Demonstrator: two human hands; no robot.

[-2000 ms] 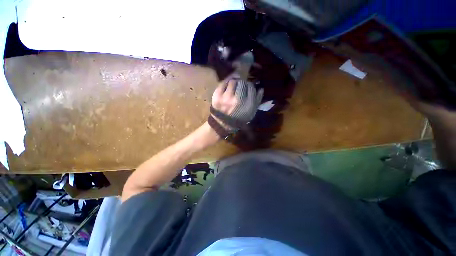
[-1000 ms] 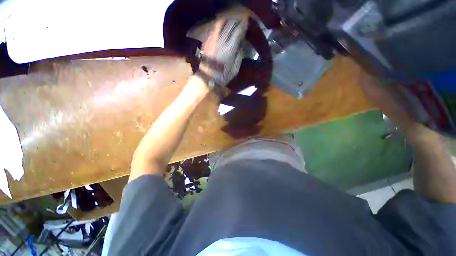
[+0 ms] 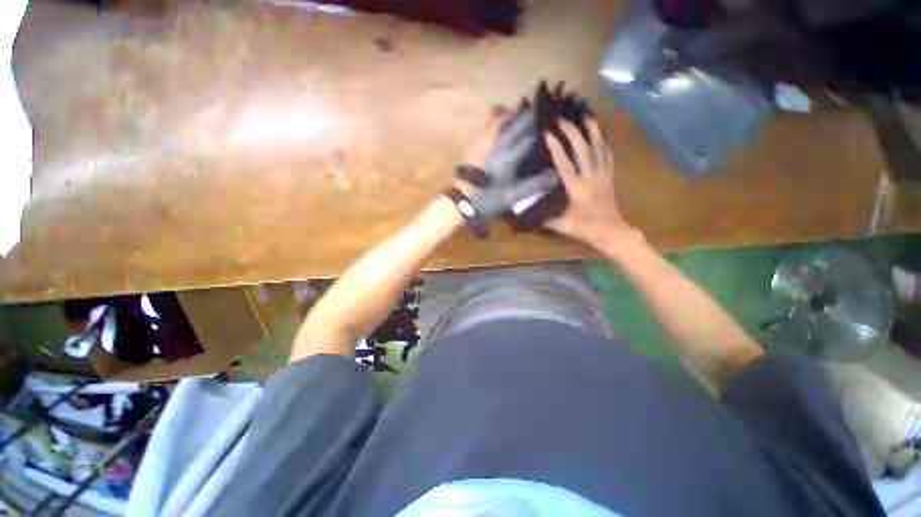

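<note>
My left hand, in a grey mesh glove with dark wrist straps, holds a bunch of dark maroon fabric offcuts just over the table near its front edge. My right hand, bare, presses on the offcuts from the right with its fingers spread over them. A bit of white shows among the pieces. The grey base plate of the cutting machine rests on the table to the right. The machine's dark body is cut off by the top edge.
The brown wooden table spans the view. A maroon fabric lay is at the top edge, white paper at the far left. Below are a cardboard scrap box and a wire-caged fan on the green floor.
My right hand has left the machine and joined my left on the offcuts, now bunched together. The white-topped lay has mostly left the view, and the base plate appears further right.
</note>
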